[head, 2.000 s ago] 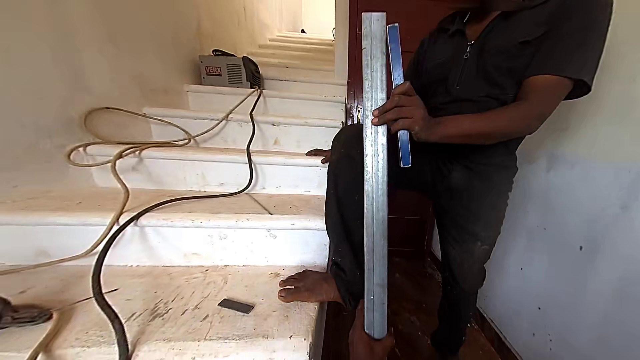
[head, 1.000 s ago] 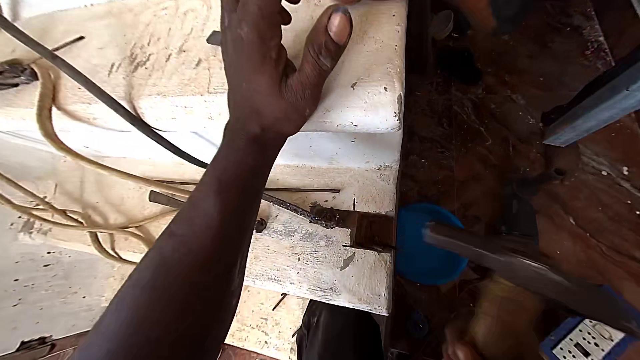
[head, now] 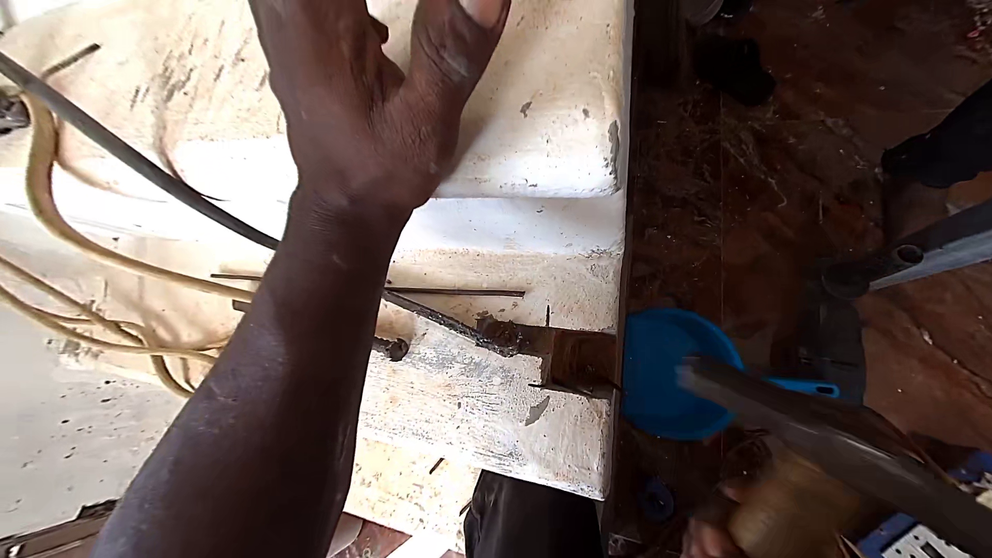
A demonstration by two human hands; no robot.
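Observation:
My left hand (head: 364, 101) is palm down over the white stair tread, its thumb spread and its fingertips beyond the top edge; it holds nothing visible. Under my left forearm pass a black cable (head: 155, 155) and a thin metal rod (head: 465, 291). A dark bar (head: 434, 316) runs to a rough lump beside a rusty metal plate (head: 581, 360) at the step's edge. At the lower right, blurred fingers (head: 709, 539) lie by a blurred brown object (head: 798, 504); whether they are my right hand is unclear. A long dark bar (head: 821, 430) slants above them.
A blue plastic dipper (head: 670, 403) with a handle sits on the brown floor beside the stairs. Tan cable (head: 116, 263) loops across the steps. A metal tube (head: 945, 252) juts in from the right. A socket strip (head: 914, 539) is at the lower right, and a black-clad leg (head: 535, 511) at the bottom.
The view has swung from the stairs and a standing person holding a metal tube and a blue level to straight down. The long dark bar's end stays over the blue dipper.

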